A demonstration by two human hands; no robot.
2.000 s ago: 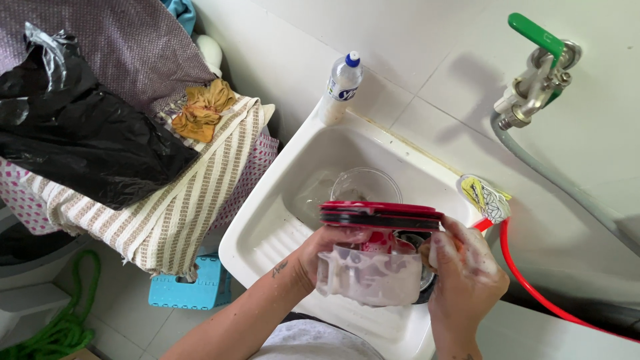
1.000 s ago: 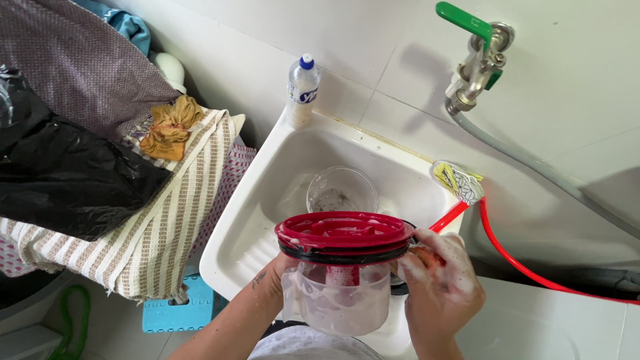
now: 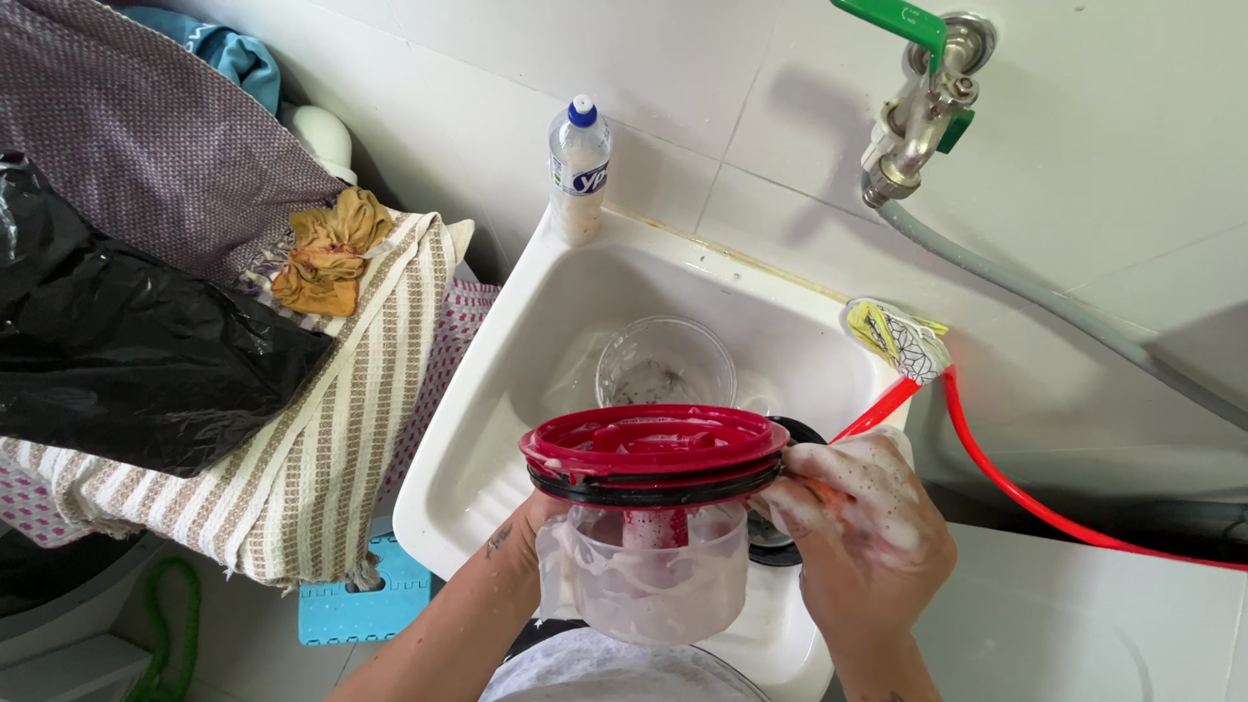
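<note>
A red plastic lid (image 3: 653,439) with a black rubber gasket ring (image 3: 653,486) is held over a soapy translucent plastic container (image 3: 658,585), at the near edge of the white sink. My left hand (image 3: 548,512) supports the lid and container from the left; its fingers are mostly hidden behind them. Covered in suds, my right hand (image 3: 863,507) pinches something orange, perhaps a sponge, against the right side of the lid. Behind the right fingers is a black-rimmed round part (image 3: 780,551), partly hidden. A clear round tub (image 3: 666,361) with dark specks lies in the basin.
The sink (image 3: 468,429) holds a dish soap bottle (image 3: 580,171) on its back left corner. A tap (image 3: 916,136) with grey hose is on the wall. A red hose (image 3: 1014,487) runs right from a wrapped yellow bundle (image 3: 899,339). Striped cloth (image 3: 322,458) and a black bag (image 3: 127,341) lie left.
The lid's top now faces the view more than two seconds ago, when it was nearly edge-on. Both hands still hold the pieces. The view has shifted somewhat.
</note>
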